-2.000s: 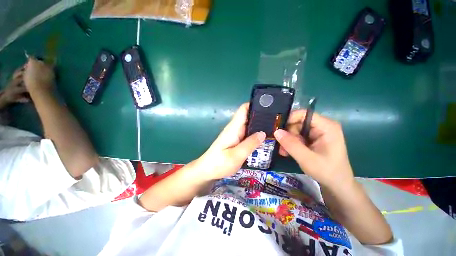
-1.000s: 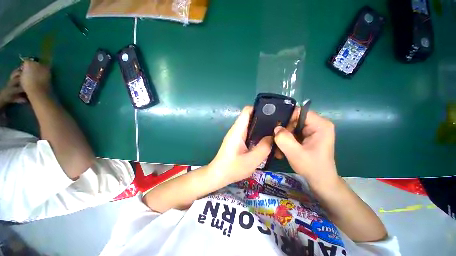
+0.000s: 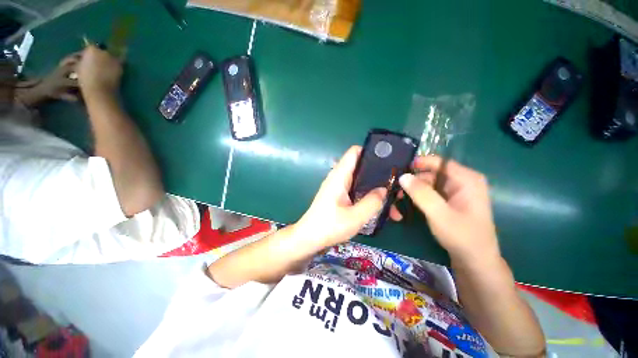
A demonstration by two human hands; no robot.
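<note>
A black open phone housing is held just above the bench's near edge. It has a round silver disc at its far end and an amber spot near its right edge. My left hand grips it from the left, with the thumb over the circuit board area. My right hand is at its right side, fingertips at the housing edge. The dark tweezers are tucked in my right hand and look blurred. A clear release sheet lies flat on the bench just beyond the phone.
Two phone housings lie at left near the white dividing line. Another housing lies at right beside stacked housings. A bag with amber sheets is at the far edge. Another person's arm is at left.
The view has turned and shifted, so the bench items sit differently in the picture. My right thumb has drawn back slightly from the housing's face. My left hand still holds the phone.
</note>
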